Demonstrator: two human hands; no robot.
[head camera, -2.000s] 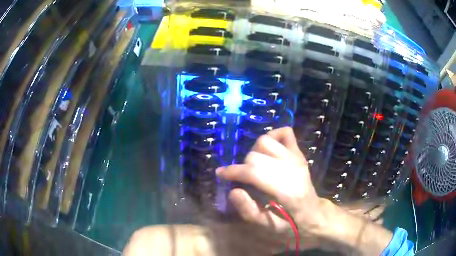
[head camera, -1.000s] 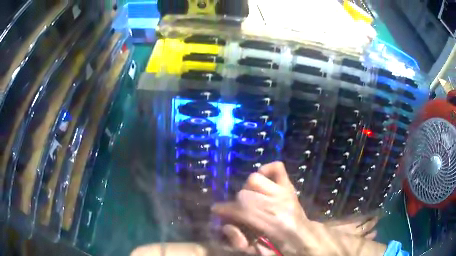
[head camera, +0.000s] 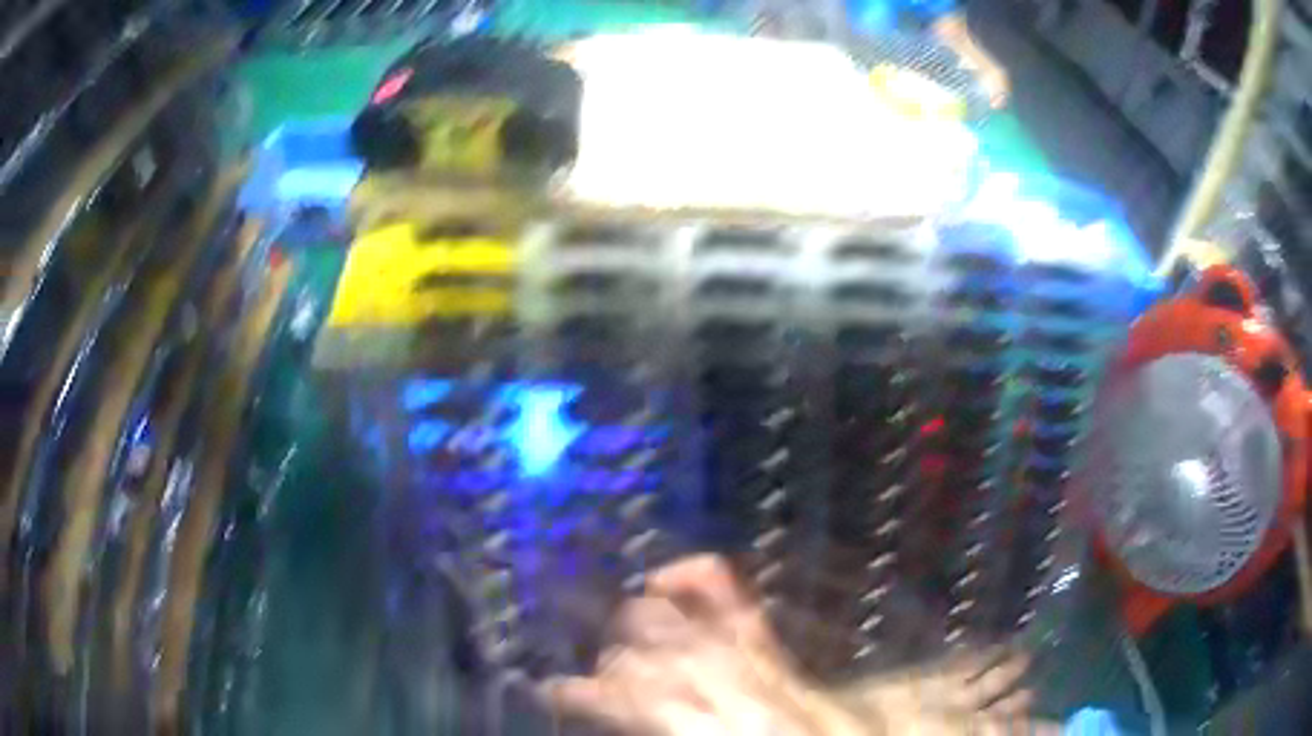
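A large clear blister tray (head camera: 612, 259) holds columns of black components with silver pins. The picture is strongly blurred. My right hand (head camera: 691, 647) is at the bottom centre over the tray's near part, with its fingers bent. Its lower part is cut off by the bottom edge. The red lead seen trailing from it a second ago cannot be made out now, and any probe tip is hidden. A few fingers, seemingly of my left hand (head camera: 996, 679), show beyond my right wrist at the lower right. What they hold cannot be told.
Stacked trays (head camera: 101, 460) with brown strips stand at the left. Behind the tray are a blue bin (head camera: 310, 166), a black-and-yellow device (head camera: 468, 130) and a bright white sheet (head camera: 748, 122). An orange-red fan (head camera: 1194, 460) stands at the right. Part of another person's arm shows at the top right.
The view has tilted up and shifted, so the tray and my right hand sit lower and more of the area behind shows. The red lead and the forearm at the bottom left have gone from sight.
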